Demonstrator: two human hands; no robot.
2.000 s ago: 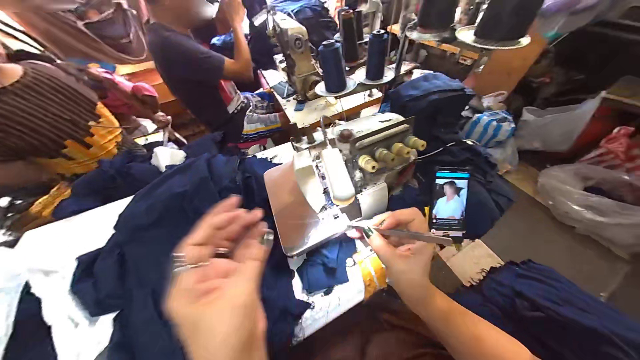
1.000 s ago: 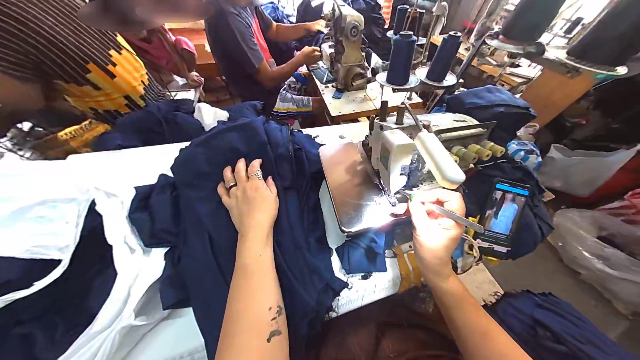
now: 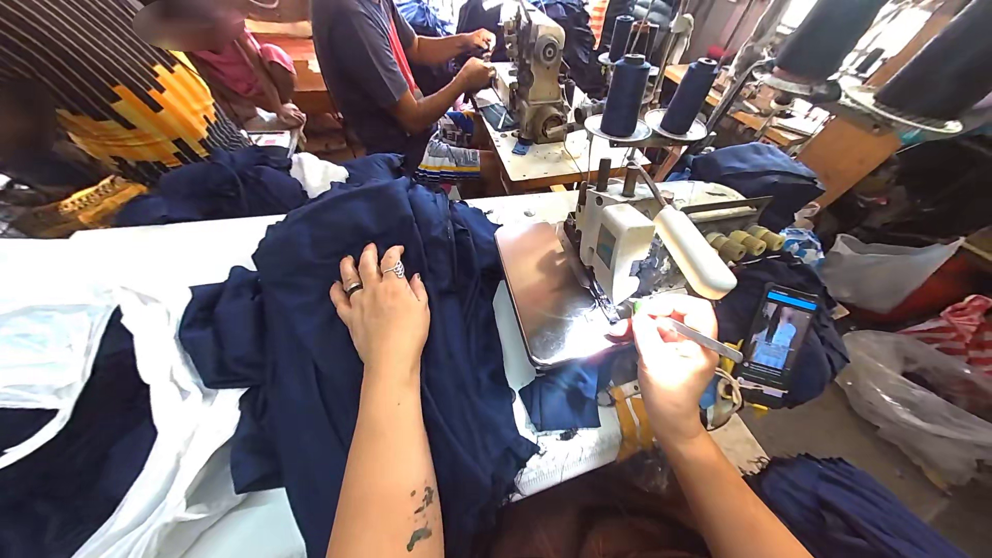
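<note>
My left hand (image 3: 385,306), with rings on two fingers, lies flat on a heap of navy blue fabric (image 3: 325,232) left of the sewing machine. Metal tweezers (image 3: 707,339) are held in my right hand (image 3: 676,349), close to the needle area of an overlock sewing machine (image 3: 616,240). The fingertips there partly hide the needle and presser foot. A shiny metal plate (image 3: 542,287) forms the machine's left side. Below it a small navy fabric piece (image 3: 562,399) hangs at the table edge.
A smartphone (image 3: 777,341) with its screen lit leans right of my right hand. White cloth or plastic (image 3: 167,349) lies at left. Behind the table, a person works at another sewing machine (image 3: 535,77). Thread cones (image 3: 625,97) stand beyond. Plastic bags (image 3: 907,395) are at right.
My left hand, raised in the air two seconds ago, has come down onto the navy fabric. My right hand stays by the needle area with the tweezers. The view has swung left.
</note>
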